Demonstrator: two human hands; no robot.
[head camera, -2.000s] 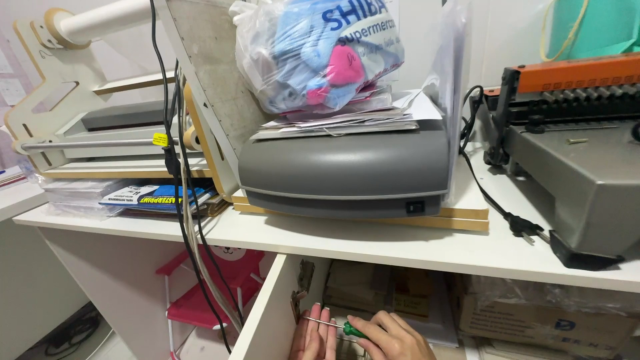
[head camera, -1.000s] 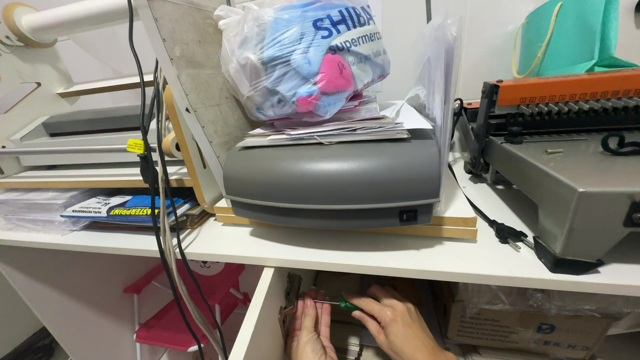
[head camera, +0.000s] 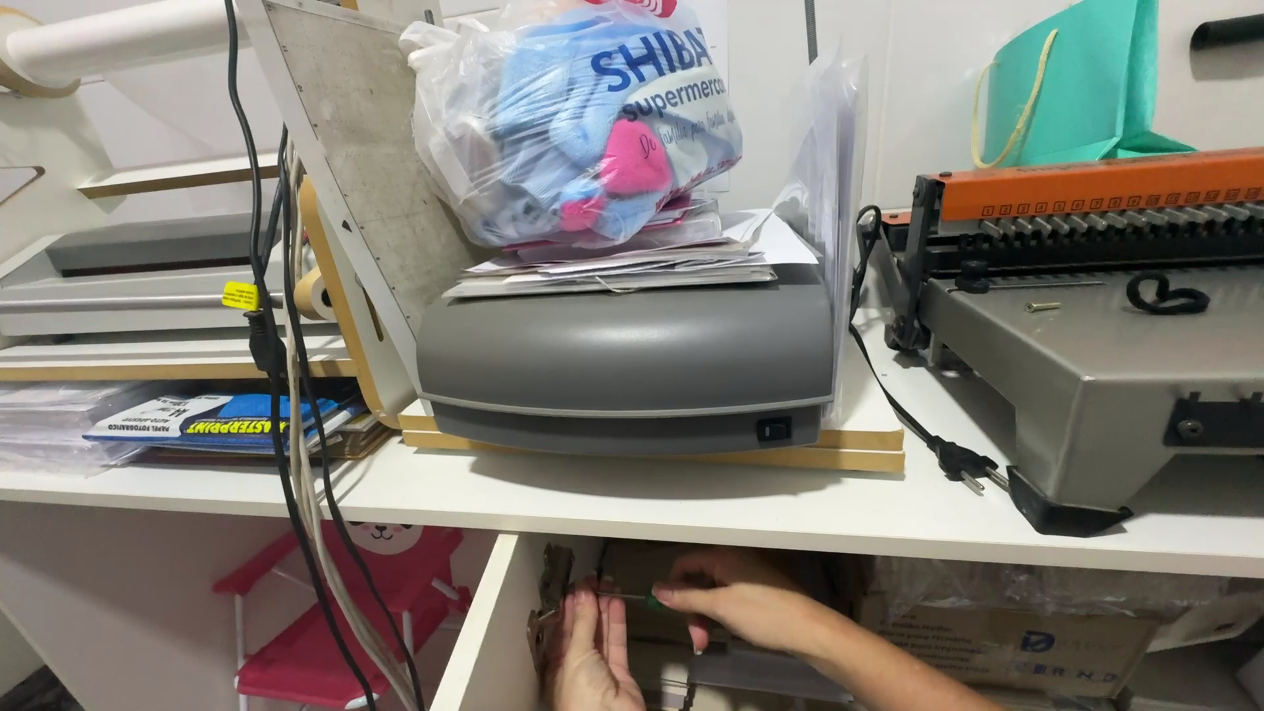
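My right hand (head camera: 726, 597) holds the green handle of a screwdriver (head camera: 656, 598), its thin metal shaft lying level and pointing left. My left hand (head camera: 591, 642) is raised beside a metal hinge (head camera: 549, 602) on the inner face of a white cabinet door (head camera: 491, 632), with its fingertips around the screwdriver's tip. Whatever the tip touches is hidden by the fingers. Both hands are below the white tabletop (head camera: 592, 504), in front of the cabinet's interior.
Above stand a grey machine (head camera: 622, 365) bearing papers and a plastic bag (head camera: 583, 128), and a comb binding machine (head camera: 1066, 326). Black cables (head camera: 286, 395) hang at left before a pink folding chair (head camera: 336, 642). A cardboard box (head camera: 997, 642) sits inside at right.
The right hand and screwdriver have risen slightly towards the tabletop's underside, and the left fingers are closer to the hinge. The view has shifted somewhat.
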